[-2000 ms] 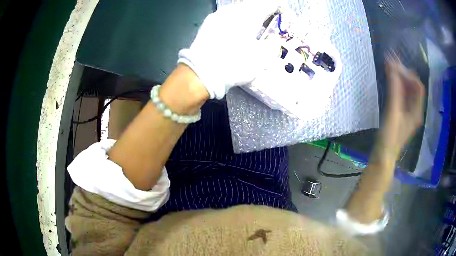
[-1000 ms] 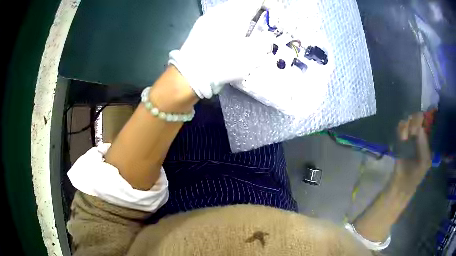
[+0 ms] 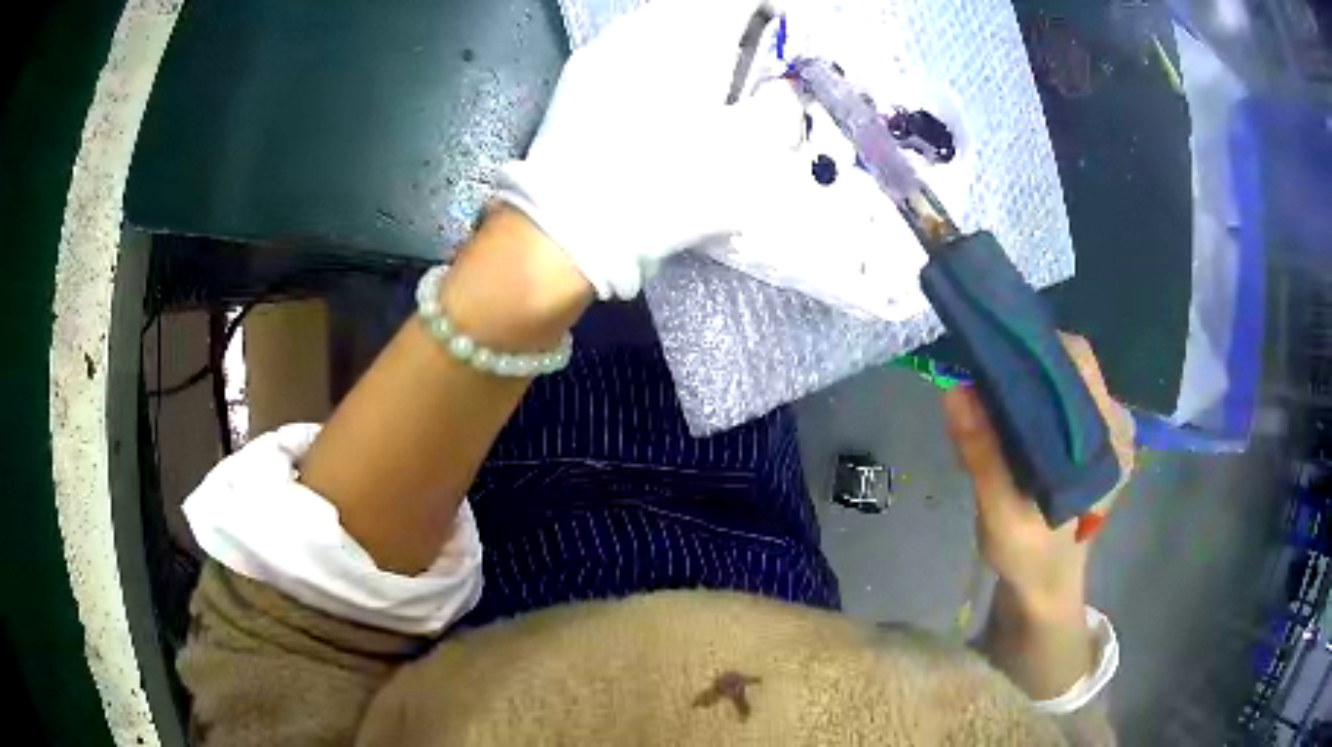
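Observation:
A white plastic housing (image 3: 833,241) lies on a silvery bubble-wrap sheet (image 3: 730,358). A black connector (image 3: 923,134), a round black part (image 3: 824,169) and a thin blue wire show in it. My left hand (image 3: 636,146), in a white glove, lies over the housing's left side; its fingertips blend into the bright housing, so I cannot tell whether they grip it. My bare right hand (image 3: 1034,482) is closed around the dark blue-grey handle of a screwdriver-like tool (image 3: 1018,380) with a green stripe. Its shaft points up-left over the housing, its tip near the blue wire.
The dark green bench surface (image 3: 351,117) has a worn pale edge strip (image 3: 95,336) at the left. A blue-edged tray (image 3: 1245,277) stands at the right. A small dark square object (image 3: 862,483) lies below the sheet. A dark cable hangs at the lower left.
My right hand, empty two seconds ago and then reaching at the far right, now holds the tool and has come back left to the housing. My left hand stays on the housing.

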